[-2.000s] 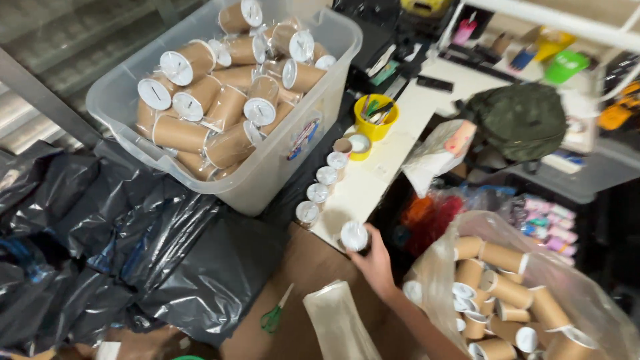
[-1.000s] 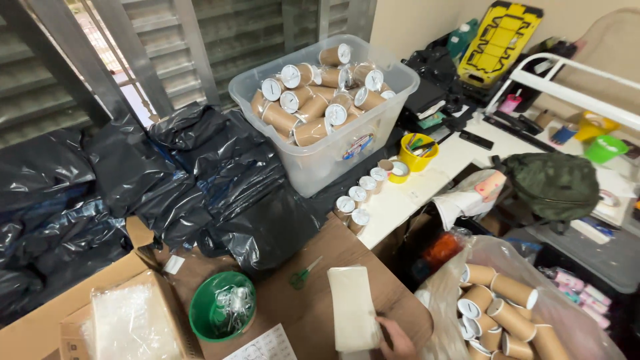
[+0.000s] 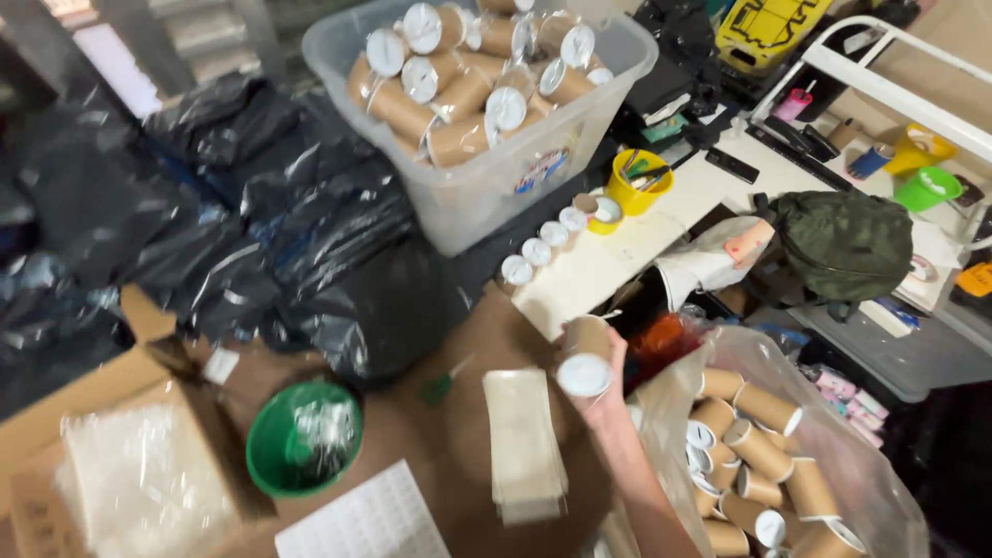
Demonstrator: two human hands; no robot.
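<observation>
My right hand (image 3: 608, 372) is wrapped around a brown cardboard tube (image 3: 587, 337) with a white lid, above the brown table's right part. Just left of it lies a stack of pale, flat bags (image 3: 525, 438). A clear plastic bag (image 3: 674, 430) of similar tubes (image 3: 759, 449) stands right of my forearm. Several white-lidded tubes (image 3: 536, 251) stand in a row on the white tabletop (image 3: 612, 260). Behind them, a clear plastic bin (image 3: 465, 201) is heaped with plastic-wrapped tubes (image 3: 469, 93). My left hand is out of view.
Green-handled scissors (image 3: 436, 387), a green bowl (image 3: 267, 457) and a printed sheet (image 3: 360, 519) lie on the brown table. An open cardboard box (image 3: 213, 434) holds clear bags at left. Black plastic bags (image 3: 310, 232) lie behind. A yellow cup (image 3: 632, 198) and green backpack (image 3: 845, 236) are at right.
One second ago my right hand was at the near end of the pale stack; now it is farther back with a tube in it. The view has shifted.
</observation>
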